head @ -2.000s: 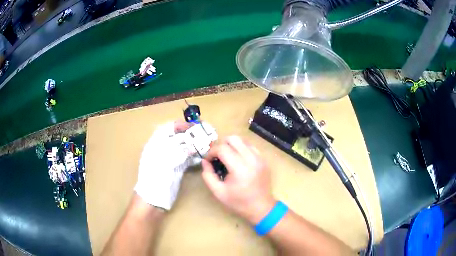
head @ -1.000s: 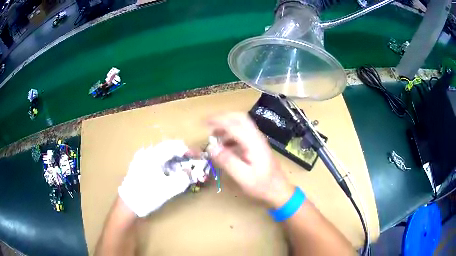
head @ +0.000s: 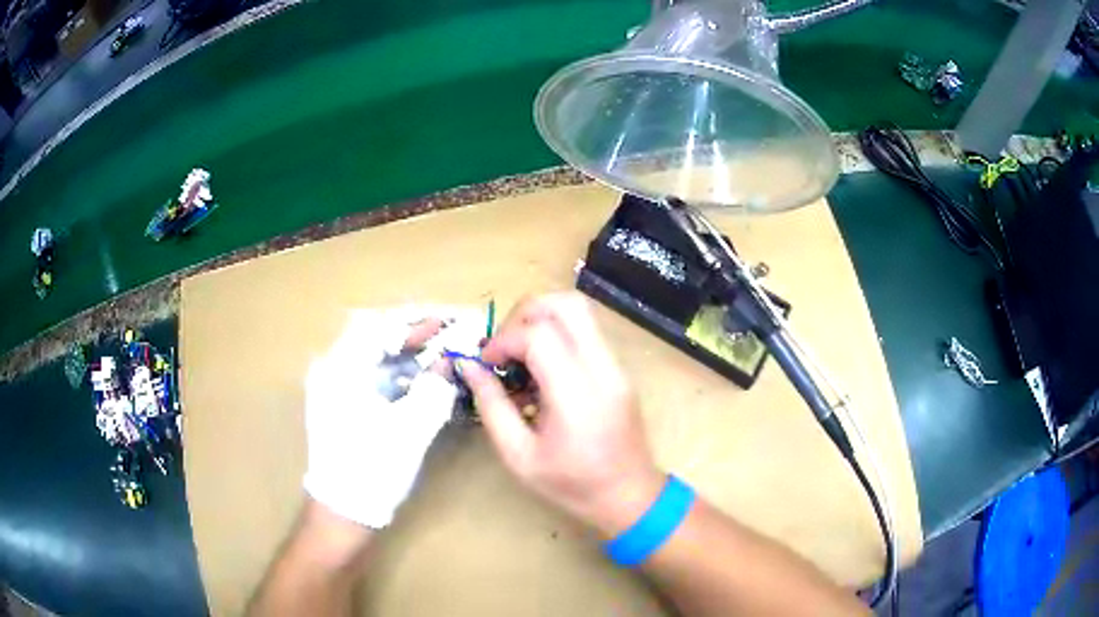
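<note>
My left hand [head: 374,416], in a white glove, holds a wired assembly [head: 427,358] over the tan work board [head: 289,313]. White and grey parts show between its fingers. My right hand [head: 566,404], bare with a blue wristband, is closed at the assembly's right side, with thumb and fingers at a blue wire [head: 463,356]. A green wire [head: 491,318] stands up between the hands. Dark parts show under the right fingers. The fingers hide much of the assembly.
A soldering iron [head: 795,368] rests in a black stand [head: 651,259] with a yellowish tip cleaner [head: 723,335]. A clear fume hood [head: 687,115] hangs above. A pile of assemblies [head: 133,398] lies left of the board. Assemblies lie on the green conveyor [head: 362,109]. A blue stool [head: 1022,542] is at lower right.
The assembly has been turned over in my hands; its blue and green wires now show between them. My right hand pulled back, then returned to it. Assemblies on the conveyor have moved left.
</note>
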